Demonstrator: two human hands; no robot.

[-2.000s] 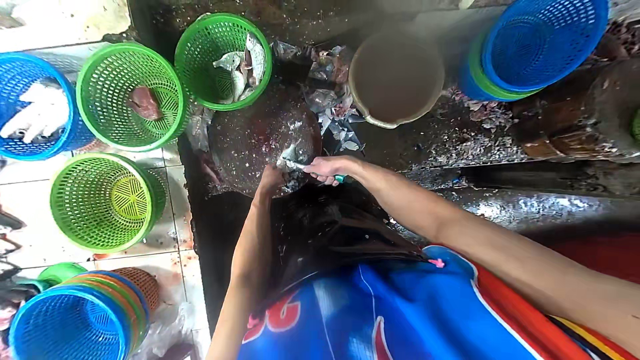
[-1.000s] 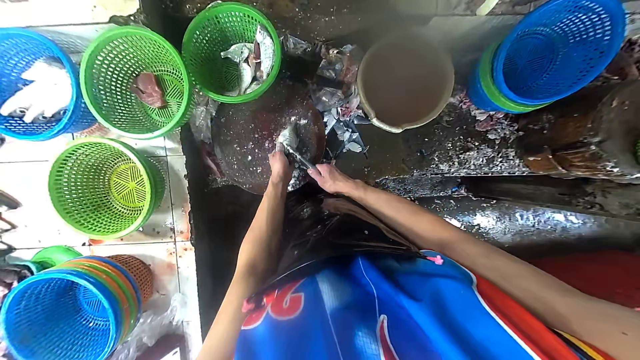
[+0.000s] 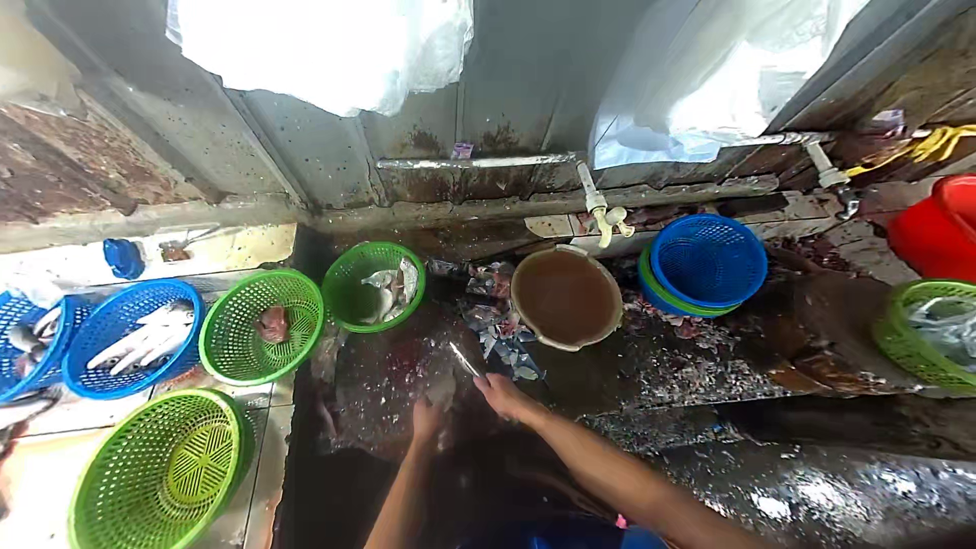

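My right hand (image 3: 507,398) is closed on a knife (image 3: 463,359), its blade pointing up and to the left over the dark round chopping block (image 3: 374,381). Just left of it, my left hand (image 3: 428,418) holds a blurred, greyish piece of fish (image 3: 441,390) low on the block. Fish pieces (image 3: 396,290) lie in the green basket (image 3: 332,278) behind the block. Bits of skin or waste (image 3: 507,343) are heaped between the block and a basin of brown water (image 3: 566,299).
On the left stand a green basket (image 3: 221,374) with reddish meat, a blue basket (image 3: 72,374) of whole fish and a lime-green basket (image 3: 91,488). Stacked blue baskets (image 3: 709,259) stand right of the basin. A tap (image 3: 602,217) juts from the wall behind.
The view has tilted up strongly, bringing the wall and tap into sight. The knife blade, earlier at the fish between my hands, now points away from my left hand.
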